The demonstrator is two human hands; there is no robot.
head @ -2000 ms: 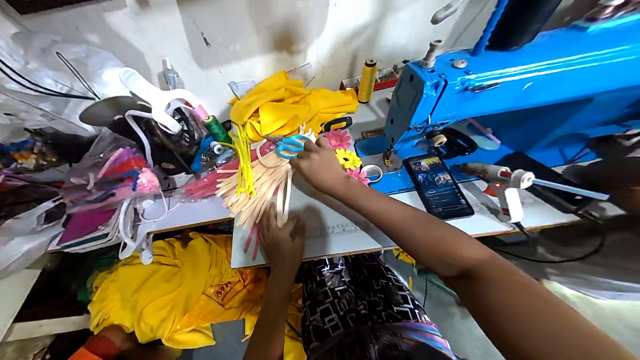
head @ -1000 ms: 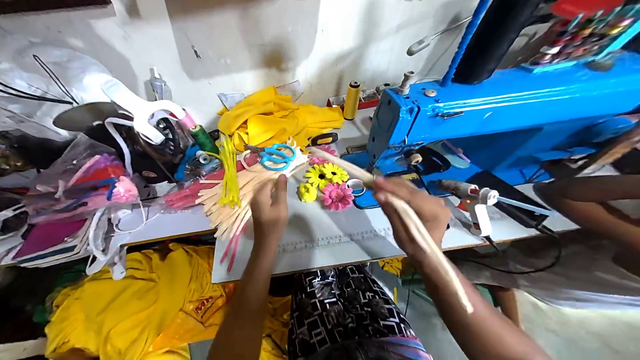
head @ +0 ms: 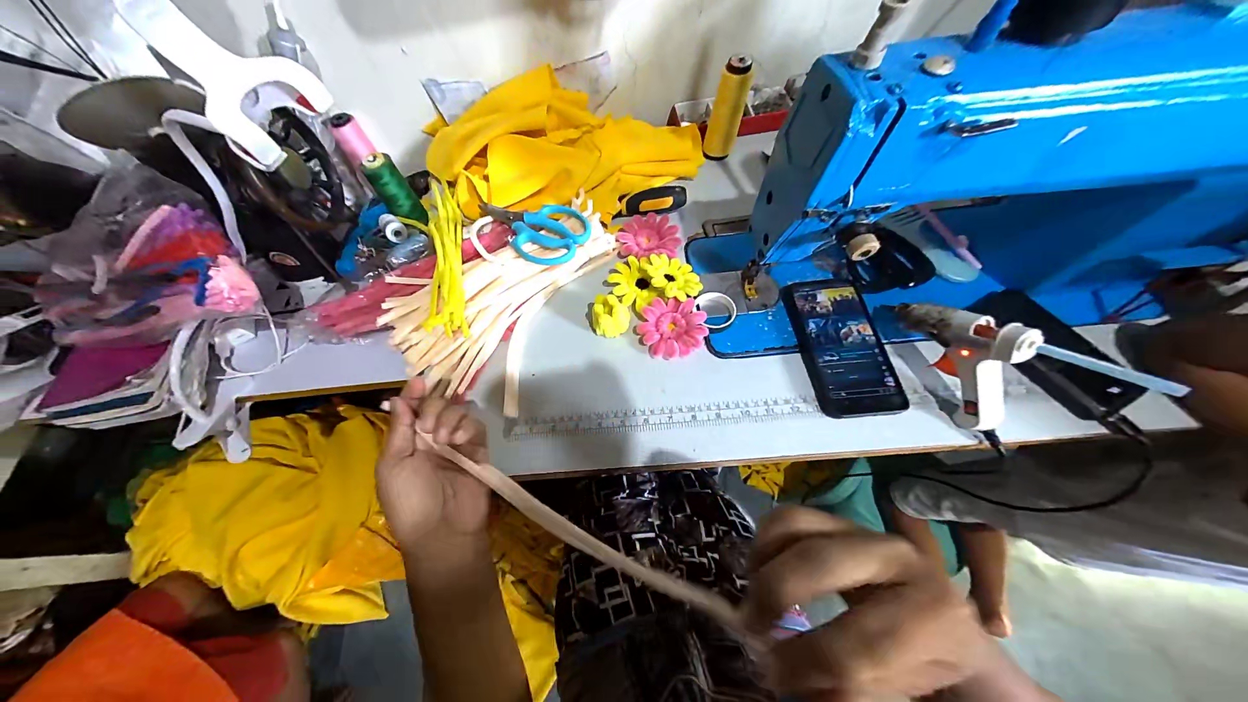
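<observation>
My left hand (head: 434, 468), palm up at the table's front edge, pinches one end of a long cream strip (head: 575, 536). The strip slants down to the right over my lap into my right hand (head: 858, 604), which is blurred and closed around its other part. Just beyond my left hand lies a fanned bundle of cream strips (head: 468, 322) with yellow strips (head: 447, 263) across it. Blue-handled scissors (head: 551, 234) rest on the bundle. Pink (head: 673, 328) and yellow (head: 673, 277) artificial flowers sit to its right.
A blue sewing machine (head: 975, 146) stands at the right, with a phone (head: 844, 349) and a hot glue gun (head: 975, 356) before it. Yellow cloth (head: 556, 146) and a thread cone (head: 728, 107) lie behind. More yellow cloth (head: 273, 507) hangs below. Another person's arm (head: 1199, 380) is at far right.
My left hand has come back from the bundle to the table's front edge and now holds the strip's end. My right hand has moved down toward me, with the strip stretched between both hands.
</observation>
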